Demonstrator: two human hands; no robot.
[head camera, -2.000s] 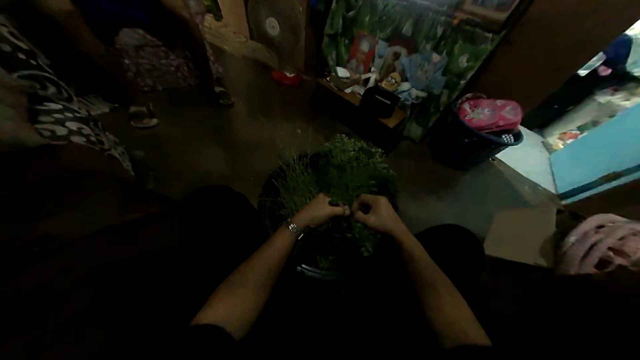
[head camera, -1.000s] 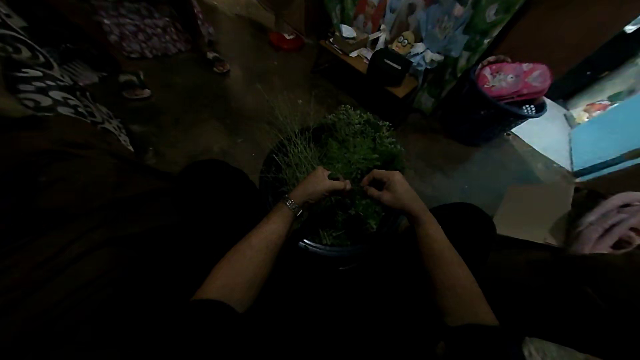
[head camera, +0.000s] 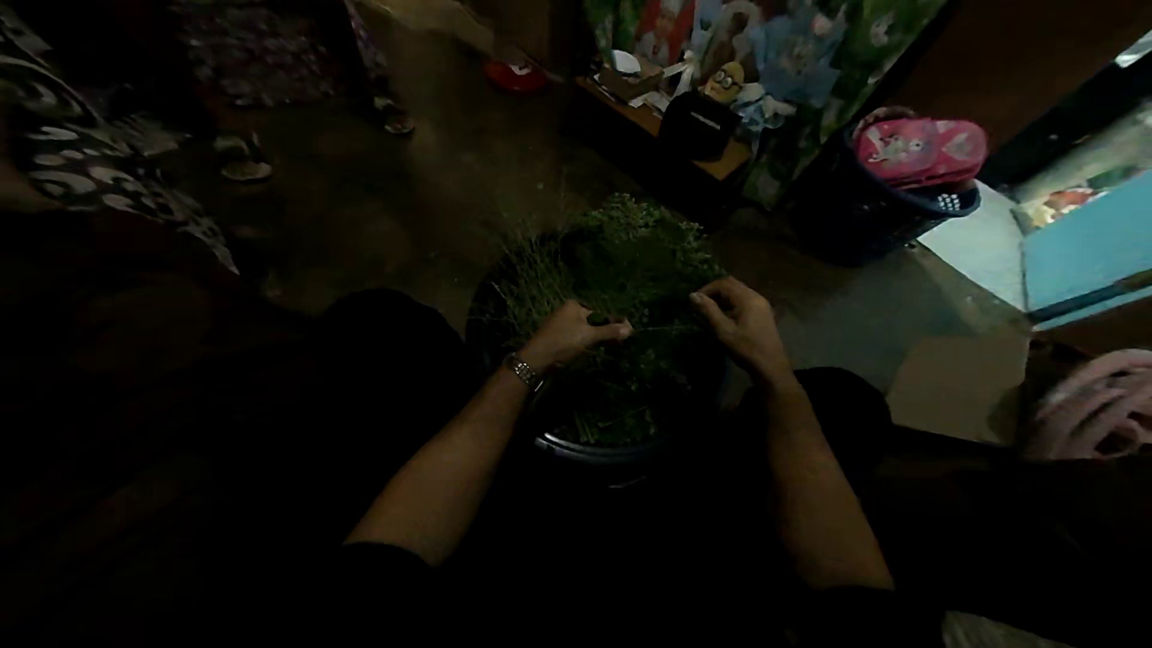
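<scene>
Thin leafy green stems (head camera: 630, 261) fill a dark round basin (head camera: 598, 447) between my knees. My left hand (head camera: 578, 335), with a metal watch (head camera: 523, 370) at the wrist, pinches one end of a thin green stem over the basin's middle. The stem (head camera: 664, 328) runs faintly toward my right hand (head camera: 740, 326), whose thumb and forefinger are close together over the basin's right side. Whether the right fingertips grip the stem is too dark to tell. Paler, wispy stalks (head camera: 531, 283) stand at the basin's left.
A low wooden table (head camera: 733, 162) with a black box (head camera: 699, 124) stands beyond the basin. Right of it, a dark plastic basket (head camera: 832, 202) holds a pink bag (head camera: 922, 150). People's sandalled feet (head camera: 246, 166) are at the upper left. Flat cardboard (head camera: 956, 387) lies at right.
My right hand has moved right, away from my left hand, and a wider gap now lies between them. My left hand stays pinched over the basin.
</scene>
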